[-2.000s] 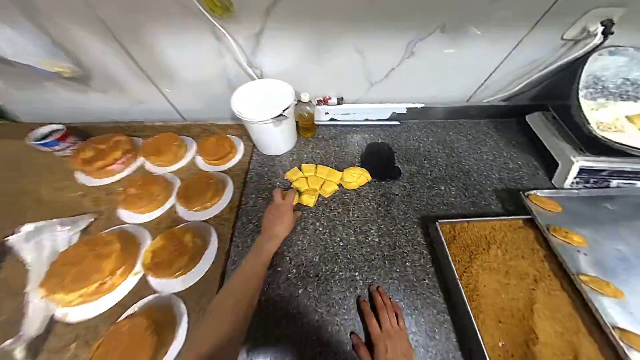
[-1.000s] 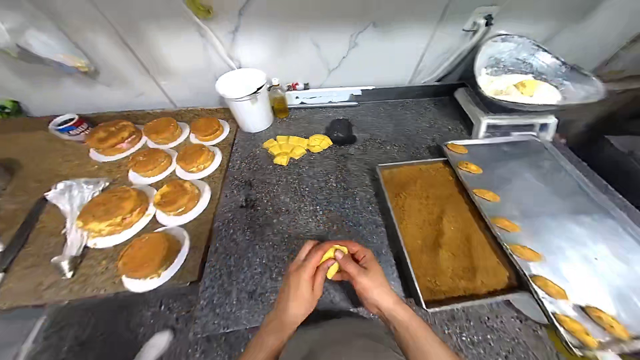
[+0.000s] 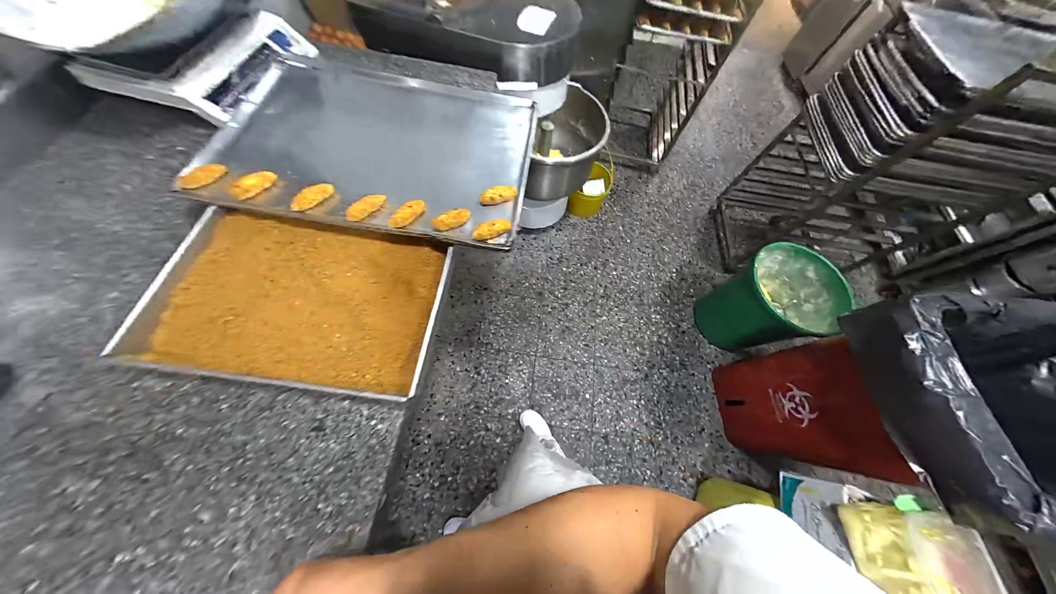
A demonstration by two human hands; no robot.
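Observation:
Neither of my hands shows in the head view. Only a bare forearm and elbow, with a white short sleeve, cross the bottom edge, and the hand at its end lies out of frame. A metal tray of brown crumbs [image 3: 297, 305] rests on the speckled stone counter [image 3: 206, 470], left of that elbow. Partly over its far rim lies a large metal baking sheet [image 3: 379, 124]. Oval crumb-coated pieces [image 3: 312, 196] line the sheet's near edge, and one more [image 3: 497, 195] sits a little farther in at the right.
A scale [image 3: 198, 74] bearing a large bowl stands at upper left. Beyond the sheet are a mixer bowl [image 3: 569, 136] and a yellow bucket [image 3: 591, 191]. Across the speckled floor stand a green bin [image 3: 726, 309], a red bin [image 3: 813, 408], a black-lined bin [image 3: 973, 404] and a rack of trays [image 3: 874, 124].
The view has swung far to the right. Both hands, which held a yellow piece one second ago, are out of sight. Another coated piece shows at the sheet's right end.

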